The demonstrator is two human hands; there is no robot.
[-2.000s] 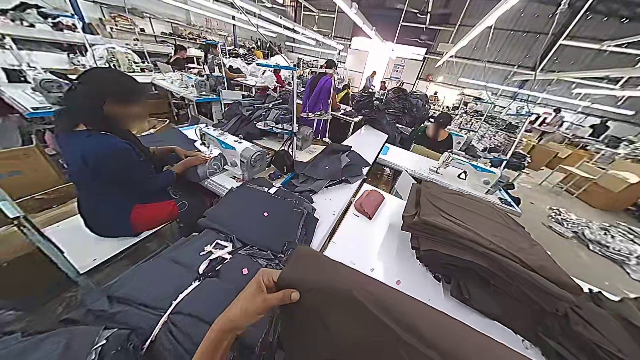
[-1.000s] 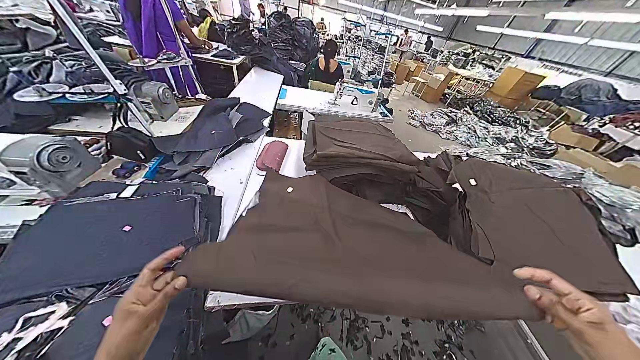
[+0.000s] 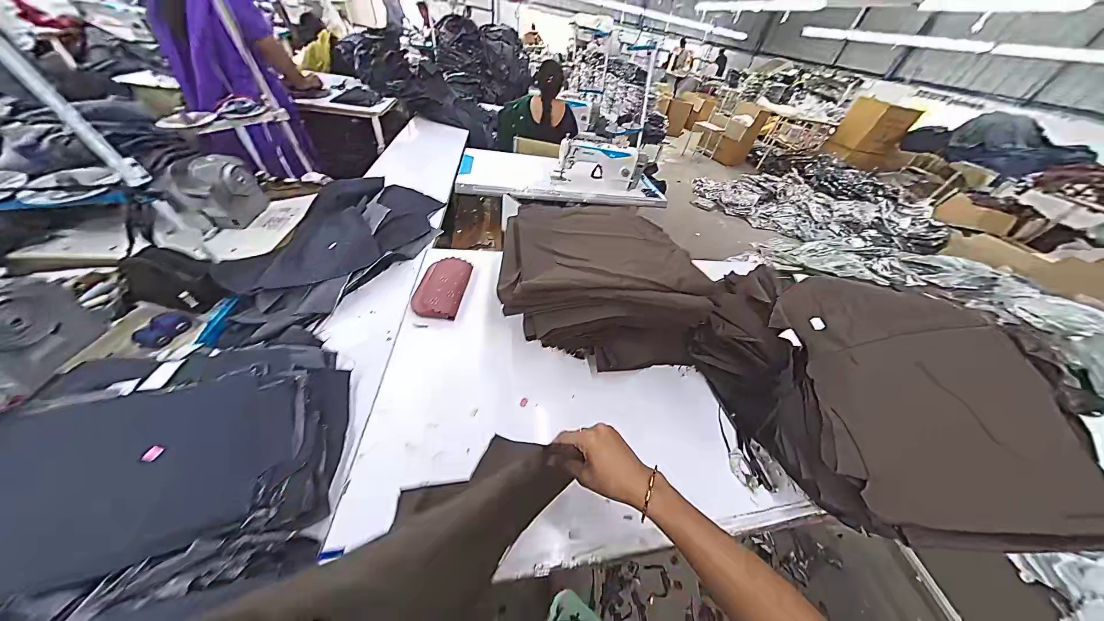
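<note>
My right hand, with a thin bangle at its wrist, pinches the end of a dark brown fabric panel over the near edge of the white table. The panel runs down to the lower left, out of the frame. My left hand is not in view. Beyond my right hand lies a stack of folded brown fabric, and a second brown stack is at the right. A dark red case rests on the table, left of the first stack.
Dark navy fabric stacks lie at the left, with loose navy pieces behind them. A sewing machine stands on a table ahead, by a seated person. Another person in purple is at the upper left. Fabric scraps litter the floor.
The brown panel, spread between both hands a second ago, now hangs from my right hand toward the lower left. My right hand has moved inward, and my left hand has left the view.
</note>
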